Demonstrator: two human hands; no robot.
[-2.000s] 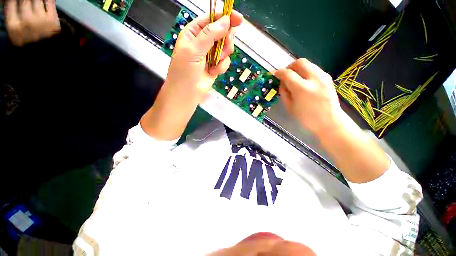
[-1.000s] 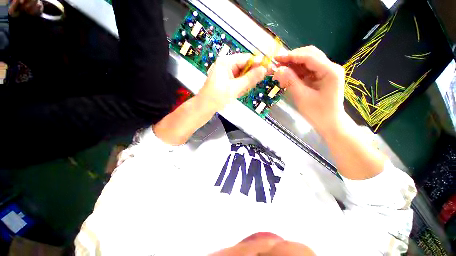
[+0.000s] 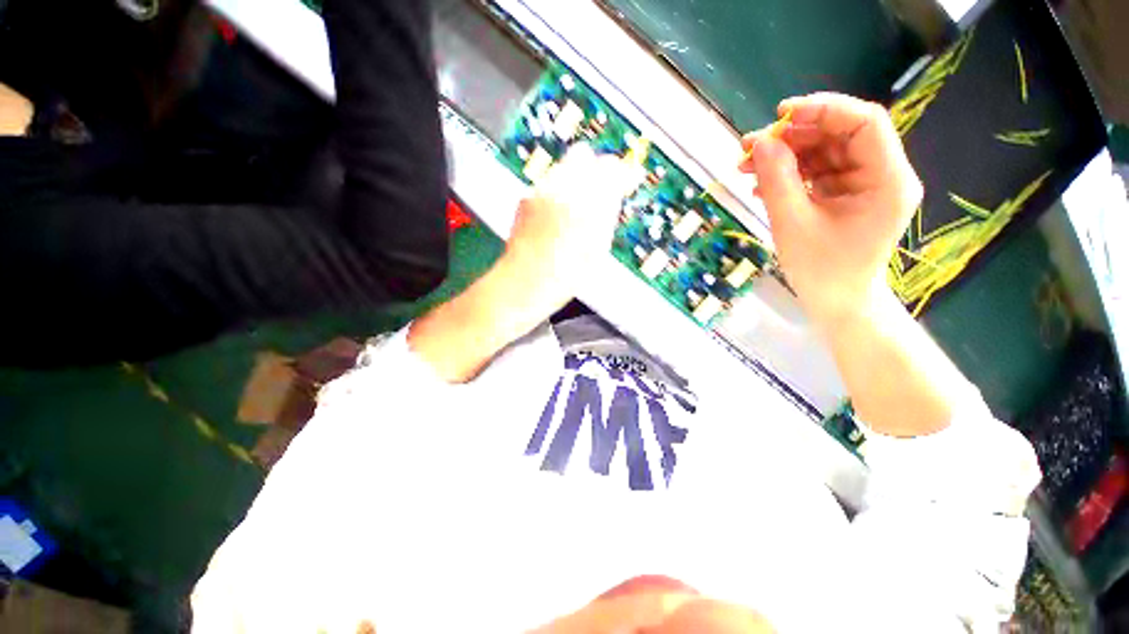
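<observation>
A green circuit board panel [image 3: 675, 223], crowded with white, yellowish and blue parts, lies in the rail track. My left hand [image 3: 563, 204] is over the panel's left part; yellow wire ends [image 3: 638, 154] show at its fingertips, and the rest of the bundle is hidden or washed out. My right hand [image 3: 842, 186] is raised beyond the panel's right part, thumb and fingertip pinched on a short yellow wire [image 3: 764, 134]. The black tray [image 3: 978, 149] with yellow wires [image 3: 978, 242] lies to the right, partly behind my right hand.
Silver rails [image 3: 638, 68] run diagonally from upper left to lower right. Another green board [image 3: 847, 427] shows at the track's lower right. A person's black sleeve [image 3: 384, 136] reaches across at the left. The dark green bench [image 3: 768, 50] lies beyond the rail.
The panel has shifted right and down along the track. My hands have separated; my right hand has moved away from my left with a wire. The black sleeve has come in at the left.
</observation>
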